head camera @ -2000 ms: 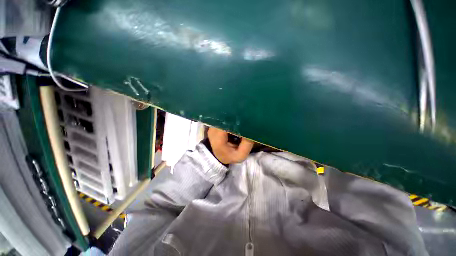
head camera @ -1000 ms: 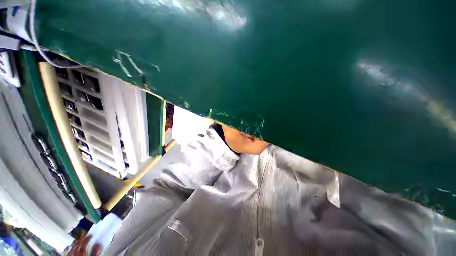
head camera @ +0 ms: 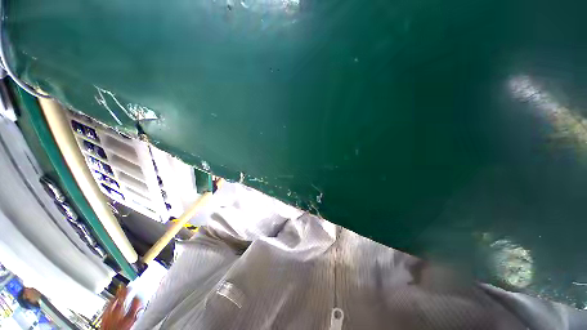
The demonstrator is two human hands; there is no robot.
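The worn green mat point(head camera: 360, 116) fills most of the picture, its front edge running slantwise from upper left to lower right. My grey striped coat point(head camera: 289, 277) lies below that edge, with the left sleeve reaching up to it. My left hand is not visible; the sleeve's end meets the mat edge, which hides what is beyond. My right hand is not in view. No held thing can be seen.
A white tray point(head camera: 125, 158) with black pieces in its pockets is beside the bench at left. A pale rail point(head camera: 87, 180) and green edge run past it. Reddish, blurred fingers point(head camera: 120, 310), apparently another person's, show at lower left.
The view has shifted, so the mat fills more of the picture. My left hand, earlier partly visible at the mat edge, has gone out of sight. The tray appears lower.
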